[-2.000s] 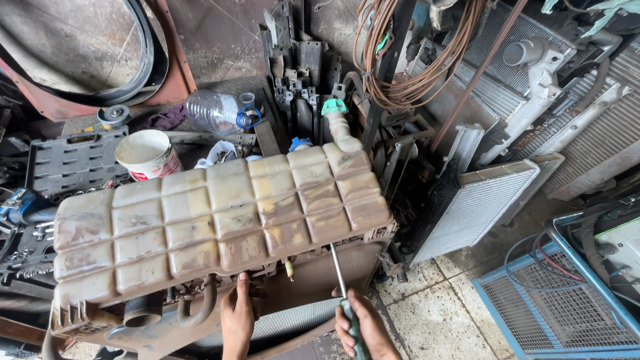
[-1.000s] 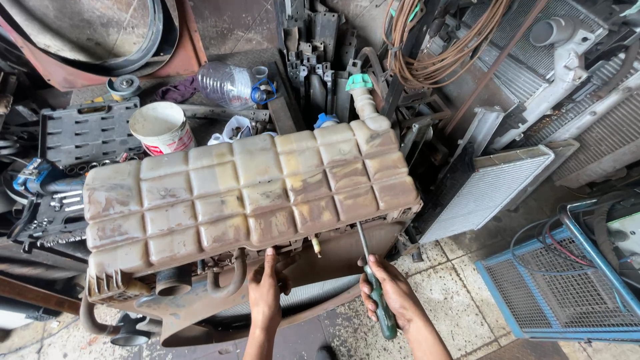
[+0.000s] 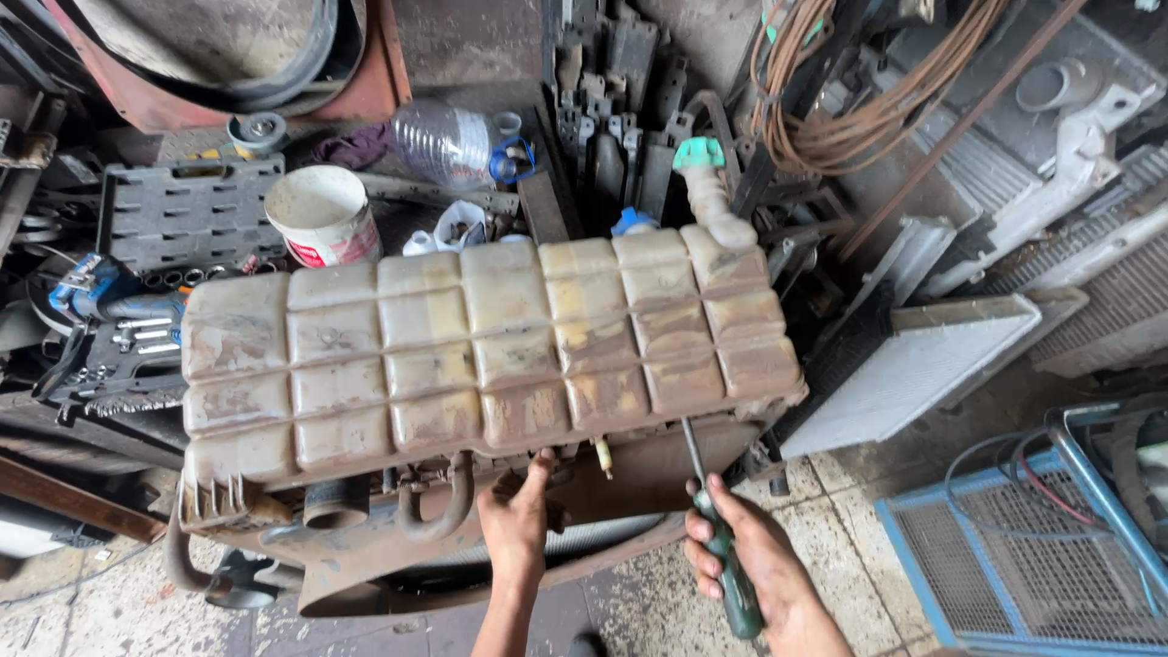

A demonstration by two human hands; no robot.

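Note:
A large translucent plastic coolant expansion tank (image 3: 474, 356), stained brown and moulded in square cells, lies over a radiator with a brown fan shroud (image 3: 630, 511). Its filler neck with a green cap (image 3: 699, 155) rises at the back right. My right hand (image 3: 753, 557) grips the green handle of a screwdriver (image 3: 730, 575); the shaft reaches up to the tank's lower front edge, where its tip is hidden. My left hand (image 3: 518, 520) is at the same edge further left, thumb up against it and fingers curled beneath, partly hidden. Between the hands a small yellowish fitting (image 3: 604, 456) sticks out.
Behind the tank stand a white bucket (image 3: 324, 219), a clear plastic bottle (image 3: 443, 141) and a socket-set case (image 3: 192, 214). A blue power tool (image 3: 109, 287) lies at the left. Radiator cores (image 3: 922, 365) lean at the right beside a blue mesh frame (image 3: 995, 566). Coiled wire (image 3: 794, 119) hangs above.
The right hand stays on the screwdriver, its shaft still at the tank's front edge. The left hand remains under that edge, its fingers now more curled. The view has shifted somewhat.

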